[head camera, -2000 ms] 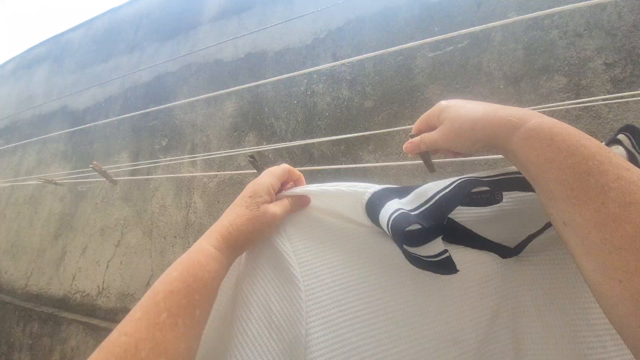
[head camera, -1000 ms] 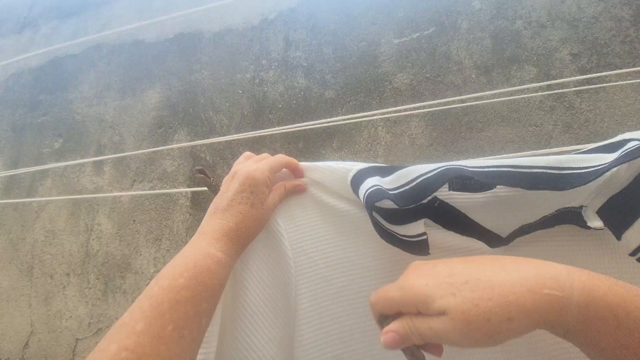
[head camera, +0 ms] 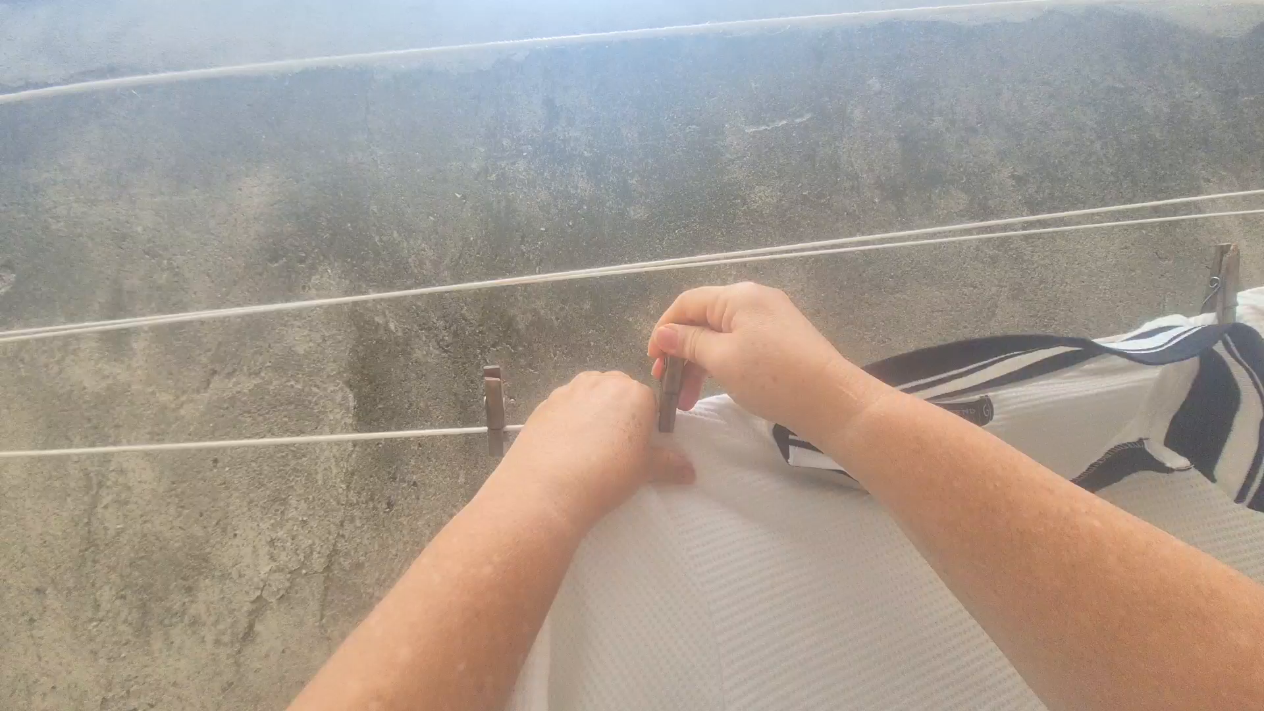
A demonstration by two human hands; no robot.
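A white ribbed garment (head camera: 790, 583) with a navy-and-white striped collar (head camera: 1220, 395) hangs at the lower clothesline (head camera: 247, 441). My left hand (head camera: 592, 449) grips the garment's top edge near its left shoulder. Just right of it, my right hand (head camera: 726, 341) pinches a wooden clothespin (head camera: 671, 395), whose lower end sits on the fabric at the line. Another clothespin (head camera: 495, 410) is clipped on the line left of my left hand. At the far right a further clothespin (head camera: 1224, 281) stands upright on the garment's other shoulder.
Two close-set cords (head camera: 474, 286) run across above my hands, and a higher clothesline (head camera: 395, 56) crosses near the top. Behind them rises a stained, rough concrete wall (head camera: 197, 227).
My right hand has moved from low in front of the garment up to the line beside my left hand, with the clothespin now at the fabric. My left hand still holds the shoulder.
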